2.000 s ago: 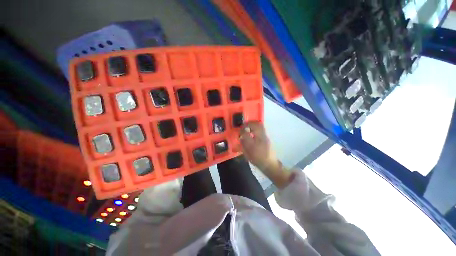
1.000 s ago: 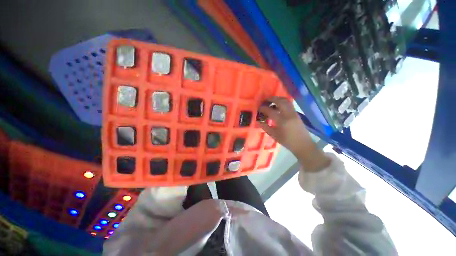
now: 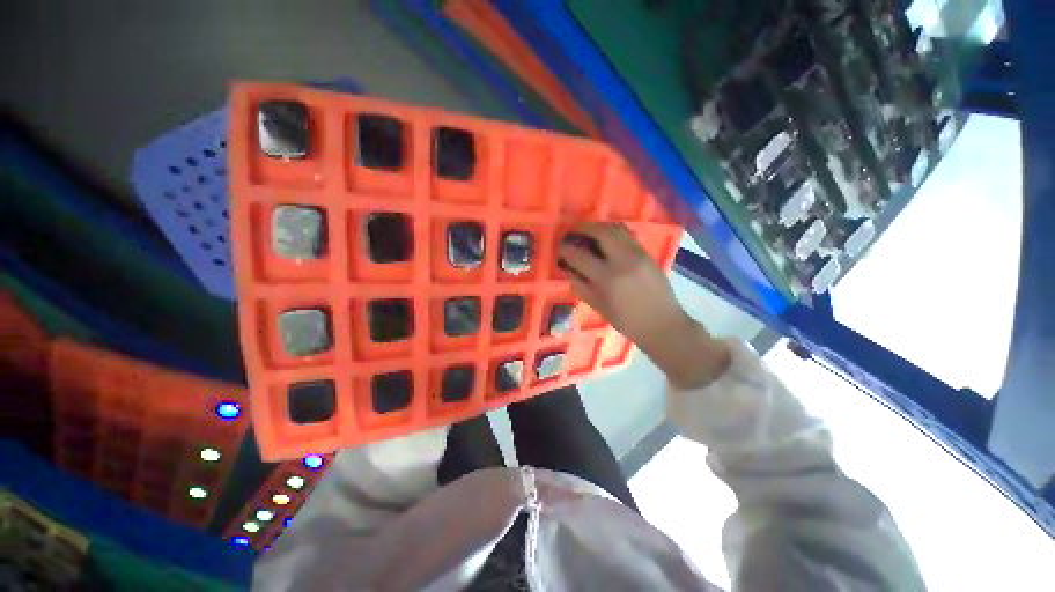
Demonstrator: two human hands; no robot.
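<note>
The orange-red compartment tray [image 3: 341, 269] is tilted in front of my body. Its left and middle pockets hold rounded square watch bodies [image 3: 304, 331], some glossy black, some silver-white. Several pockets at its upper right and right end are empty. My right hand [image 3: 625, 289] reaches over the tray's right part, with its fingers closed around a dark watch body at a second-row pocket, partly hidden by the fingers. My left hand is hidden behind the tray's lower edge; only its sleeve shows.
A blue rack with a green shelf [image 3: 717, 191] runs along the right, carrying a dense cluster of dark and silver units [image 3: 798, 150]. A perforated blue-violet plastic piece [image 3: 191, 191] is behind the tray. Orange trays with lit points [image 3: 139, 428] are at the lower left.
The tray has shifted right and turned since the earliest frame. My right hand moved up to the second row, then left. Units at the right of the second and third rows have left their pockets.
</note>
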